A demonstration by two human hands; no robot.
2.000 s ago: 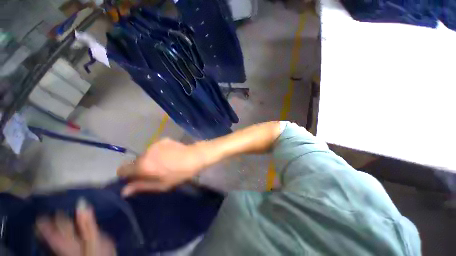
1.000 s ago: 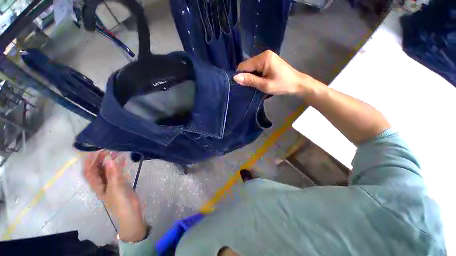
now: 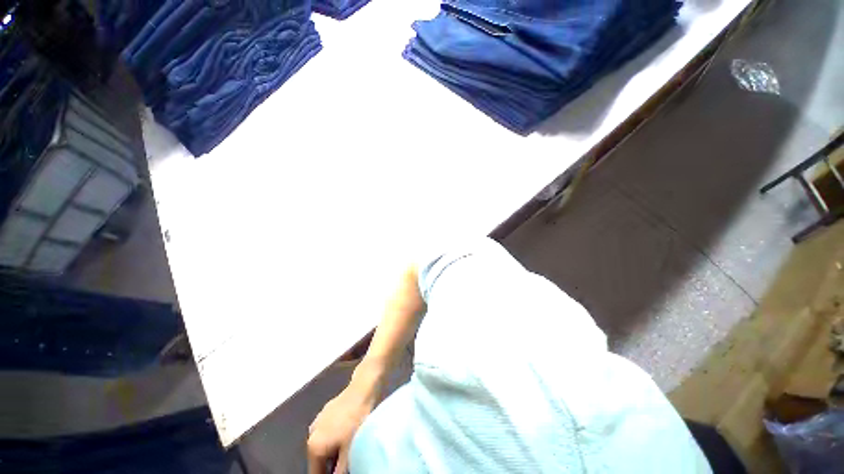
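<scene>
My right hand (image 3: pixel 339 428) is low in the picture, beside the pale green sleeve. Its fingertips are cut off by the bottom edge, so what it holds, if anything, cannot be told. My left hand is out of the picture. A long white-topped table (image 3: pixel 305 213) lies in front of me. A stack of folded-flat dark blue denim garments (image 3: pixel 222 69) lies at its far left, and another denim stack (image 3: pixel 546 56) lies at its far right part.
Dark denim garments (image 3: pixel 83 329) hang at the left edge. A white panelled cart (image 3: pixel 69 190) stands behind them. Grey floor (image 3: pixel 639 250) runs along the table's right side, with a dark metal frame (image 3: pixel 812 194), clear plastic (image 3: pixel 754 77) and brown cardboard (image 3: pixel 740 417) farther right.
The view has swung from the rails to the table. The collared denim garment held by my right hand is out of sight. My left hand has left the picture, and my right hand is lower.
</scene>
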